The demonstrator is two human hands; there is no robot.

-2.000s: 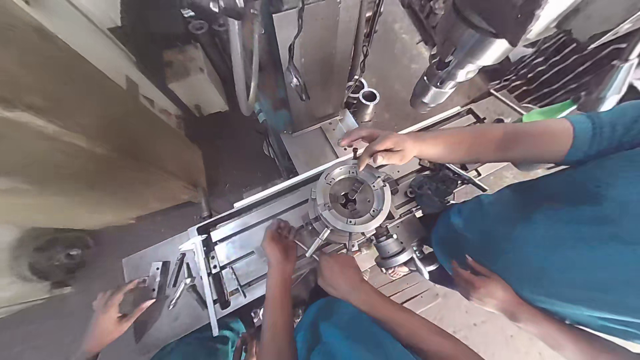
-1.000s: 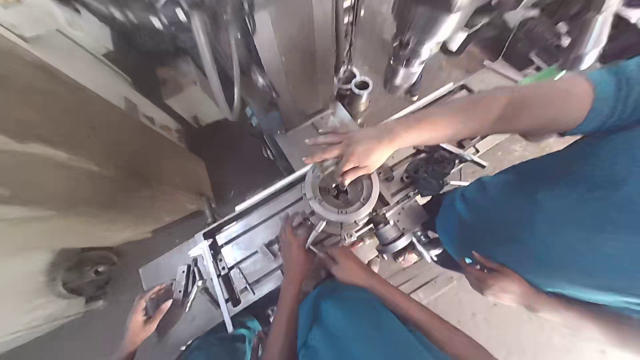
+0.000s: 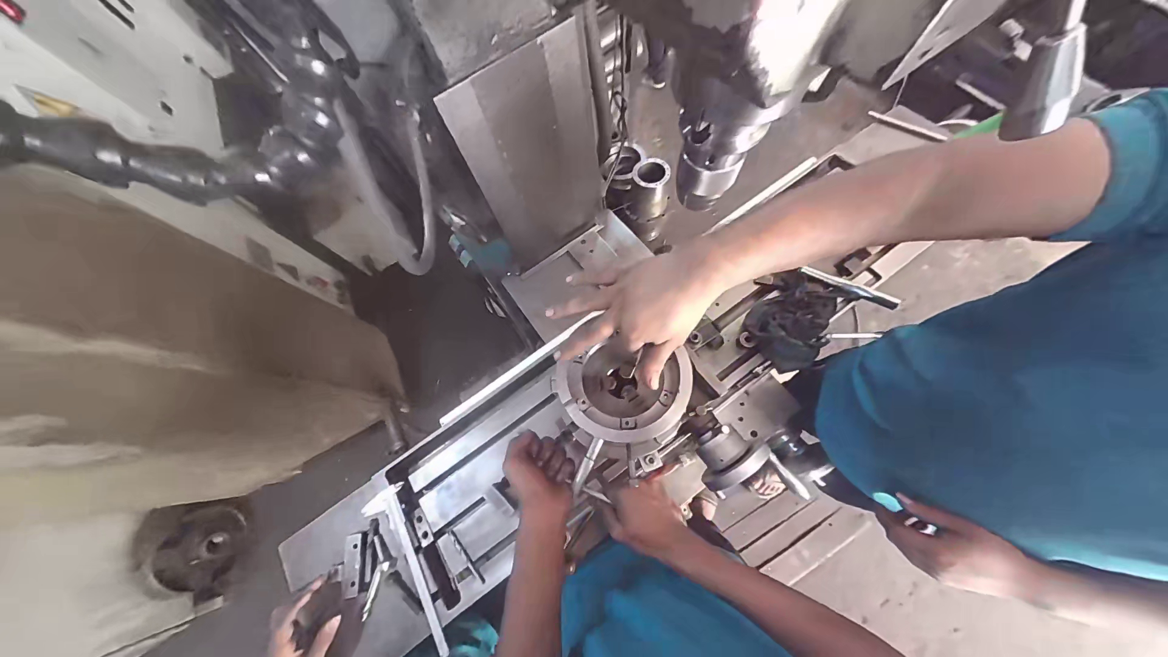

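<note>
Clenched beside a short metal handle (image 3: 589,464), my left hand (image 3: 540,467) has its fingers curled inward; what is inside them is hidden. To its right, my right hand (image 3: 643,516) pinches the end of a thin metal rod (image 3: 595,494) below a round chuck (image 3: 628,424). That chuck lies face up on the slotted machine table (image 3: 474,470), its jaws showing in the centre. A co-worker's hand (image 3: 643,306) spreads over its upper rim, one finger reaching down inside. The co-worker's other hand (image 3: 954,552) is held low at the right.
Another person's hand (image 3: 306,620) is at lower left, near small tools and a flat drilled block (image 3: 354,564). A long caliper-like tool (image 3: 415,557) lies across the table's end. Above right hangs a machine spindle (image 3: 716,160). Dark rags (image 3: 789,319) and two metal sleeves (image 3: 650,187) are nearby.
The co-worker's hand over the chuck has opened from a pointing shape into spread fingers and reaches further left across the rim. My own hands stay beside the chuck's lower edge.
</note>
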